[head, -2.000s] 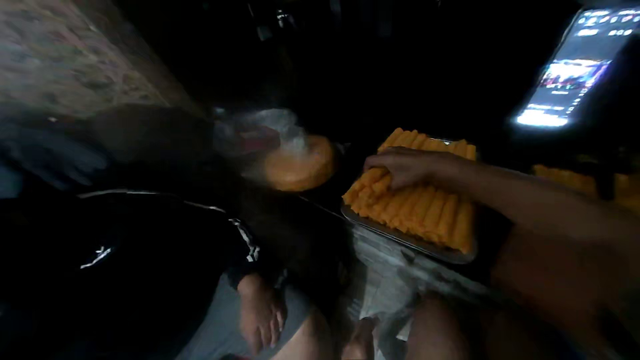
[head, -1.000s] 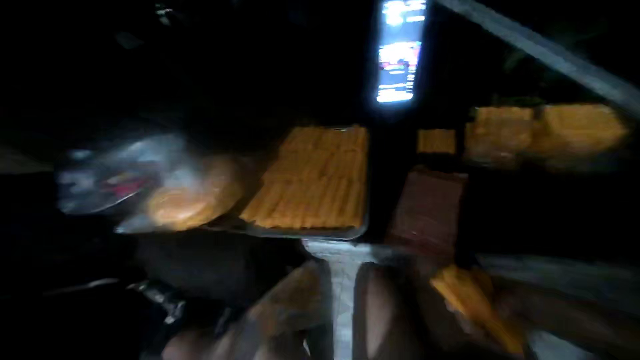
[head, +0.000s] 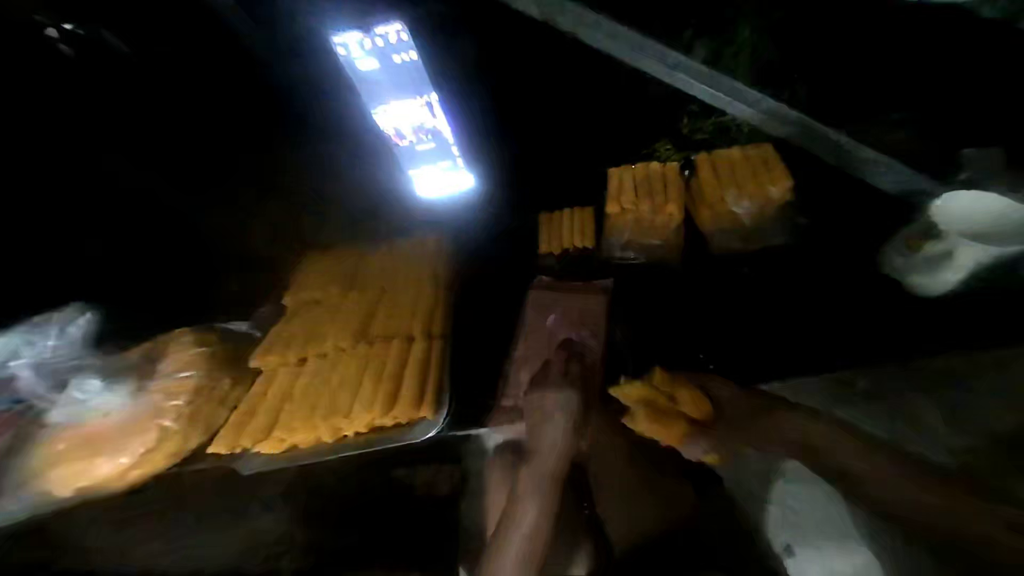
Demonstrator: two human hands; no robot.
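My right hand (head: 708, 420) grips a bunch of orange rolled sticks (head: 660, 404), their ends pointing left. My left hand (head: 556, 380) lies on a flat reddish plastic bag (head: 564, 308) in the middle of the view; its fingertips are too blurred to tell whether they pinch it. Left of that hand, stacked orange rolls (head: 344, 384) fill a metal tray (head: 444, 412) in rows. Beyond the bag stand a small group of rolls (head: 566, 230) and two clear plastic packs of rolls (head: 644, 204), (head: 742, 192).
A clear plastic bag of orange food (head: 160, 408) sits at the left, beside the tray. A lit phone (head: 408, 112) stands at the back. On the far right are a white bowl (head: 980, 216) and a pale bag (head: 924, 256). A grey bar (head: 720, 88) crosses behind.
My right hand was on the tray's rolls two seconds ago; now it is right of the reddish bag with several rolls in it. My left hand has come onto that bag. The view has swung right.
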